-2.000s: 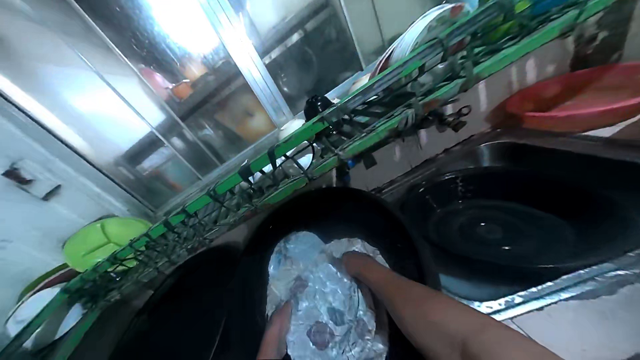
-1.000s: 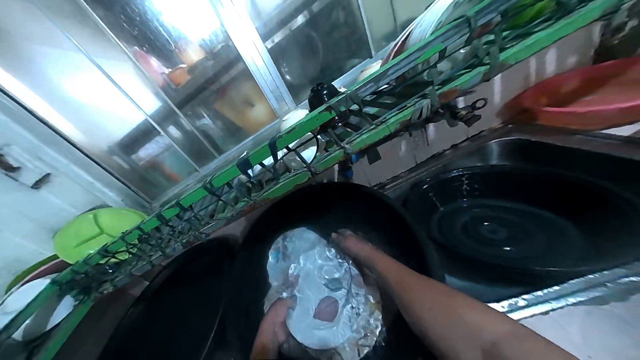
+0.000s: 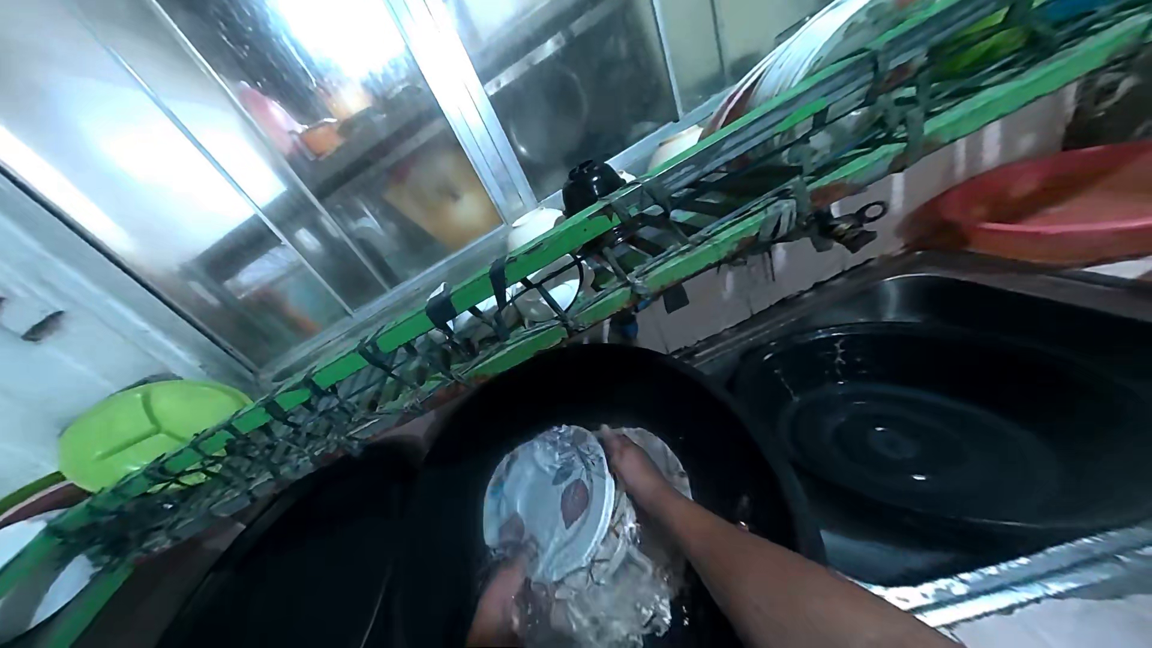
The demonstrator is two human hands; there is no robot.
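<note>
Splashing water surrounds a white plate with a leaf pattern (image 3: 551,504), tilted in a round black basin (image 3: 630,373). My right hand (image 3: 634,468) is at the plate's right edge, its fingers partly hidden between this plate and another patterned dish (image 3: 661,450) behind it. At the lower left edge of the plate, my left hand (image 3: 504,594) grips the rim, blurred by the water and partly cut off by the frame's bottom. The lower part of the dishes is hidden by foam or churning water.
To the right, a wide black basin (image 3: 900,432) holding water stands in a dark sink. A red basin (image 3: 1062,193) lies beyond it. A green rack (image 3: 486,288) with plates and bowls crosses above; a green divided plate (image 3: 148,423) leans at left. Another dark basin (image 3: 297,558) is at lower left.
The plate between my hands has tilted and now shows apart from the dish behind it. My right hand has moved down along its edge.
</note>
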